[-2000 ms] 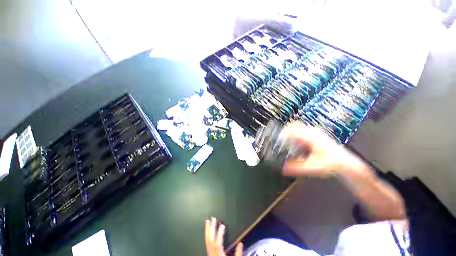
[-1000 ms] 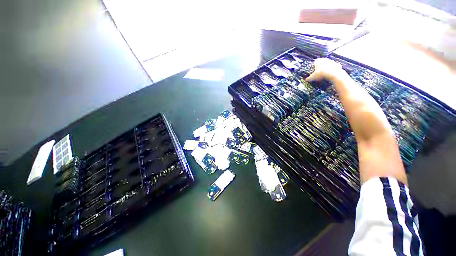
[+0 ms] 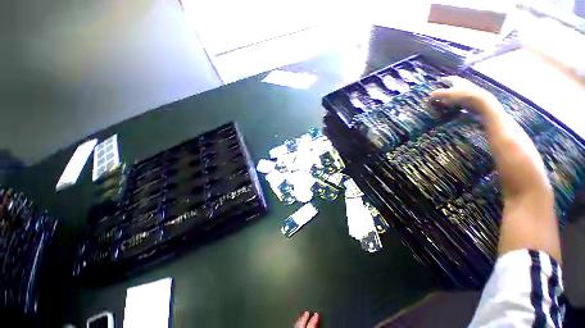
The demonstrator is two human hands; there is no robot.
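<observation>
My right hand [image 3: 458, 96] reaches over the top tray of the tall black stack [image 3: 410, 237] at the right, its fingers down among the upright circuit boards [image 3: 442, 170]. Whether the fingers grip a board cannot be told. White pockets without boards show along the tray's upper left edge. Only the fingertips of my left hand [image 3: 307, 319] show at the bottom edge; the rest is cut off. A loose heap of finished boards [image 3: 301, 168], white and blue, lies left of the stack. One board [image 3: 299, 220] lies apart in front of it.
An empty black tray [image 3: 186, 186] lies flat at left centre. A ridged stack of trays [image 3: 22, 250] stands far left. White strips [image 3: 77, 164] lie behind the empty tray. Spare white sheets [image 3: 149, 303] and a white-rimmed phone [image 3: 100, 321] are at the bottom left. A pale sheet [image 3: 290, 79] lies at the far edge.
My right hand has moved from the stack's near edge, with a blurred bundle, to its top tray. The view has turned, so the table's things sit further right. Phone has come into view.
</observation>
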